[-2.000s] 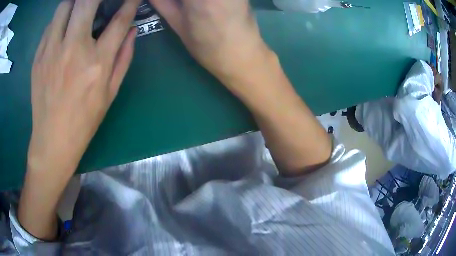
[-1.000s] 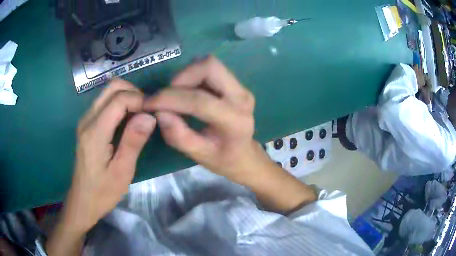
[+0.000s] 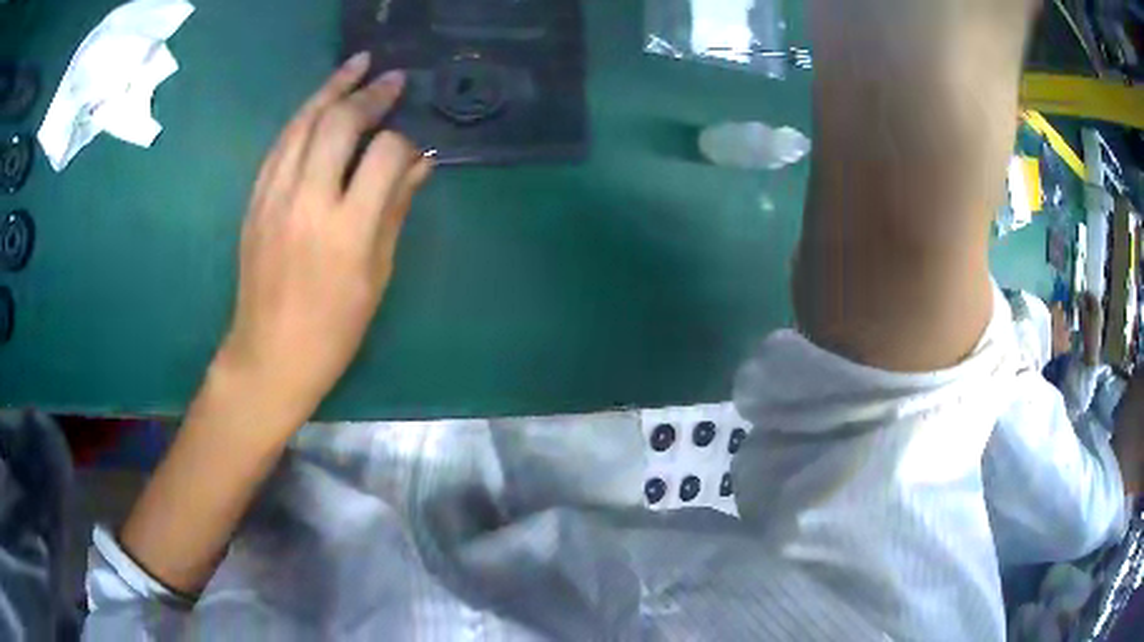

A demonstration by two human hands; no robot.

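My left hand [image 3: 314,207] rests at the left and front edge of the dark press fixture [image 3: 552,123], its fingers apart. A small glint shows at the tip nearest the front edge; I cannot tell whether it is a tiny part or the metal edge. A round black part [image 3: 466,90] with rings lies flat in the fixture's seat. My right forearm reaches up past the top edge, blurred; the right hand is out of the picture. The white needle bottle [image 3: 753,144] lies on the mat, its needle end hidden behind the forearm.
A crumpled white wipe [image 3: 113,82] lies left of the fixture. Several black discs [image 3: 15,238] line the far left. A clear bag [image 3: 721,31] lies behind the bottle. A white parts tray [image 3: 671,464] with black discs sits below the bench edge. Another person's sleeve [image 3: 1054,433] is at right.
My hands have moved apart: the left onto the fixture's edge, the right up out of the picture. The view has shifted, bringing the left discs and clear bag into sight.
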